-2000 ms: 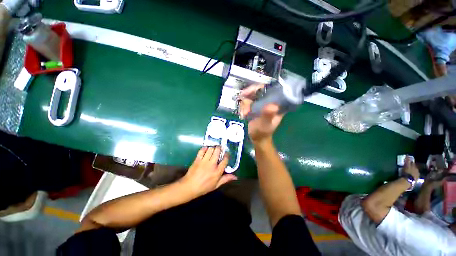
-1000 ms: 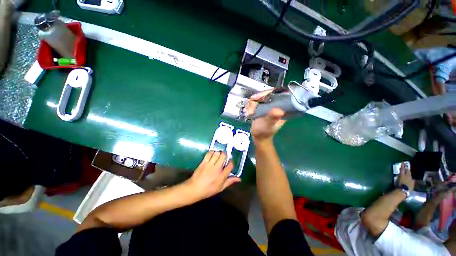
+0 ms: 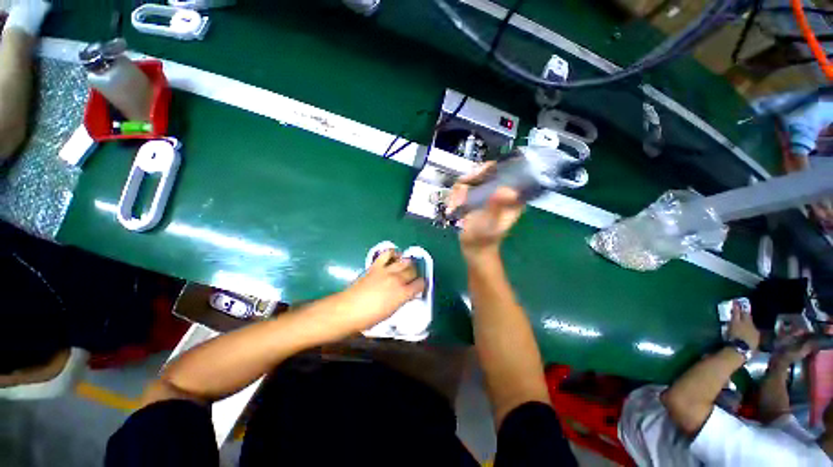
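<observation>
Two white plastic housings (image 3: 416,315) lie side by side on the green surface in front of me. My left hand (image 3: 391,285) is on them, fingers bent around their middle and far part, covering much of the left one. My right hand (image 3: 486,214) grips the grey electric screwdriver (image 3: 522,179), which is blurred and tilted. Its tip end is over the front plate of the silver-white screw feeder (image 3: 477,113), beyond the housings. The tip and any screw are too small to tell.
A red parts bin (image 3: 162,100) and a waiting housing (image 3: 164,173) are at left. More housings (image 3: 566,128) lie behind the feeder. A bag of small parts (image 3: 653,239) hangs by the grey post at right. Cables loop overhead. Another worker's hand (image 3: 742,326) is at far right.
The two housings have turned round, their solid ends now nearer me, and my left hand has shifted on them. My right hand stays at the feeder with the screwdriver.
</observation>
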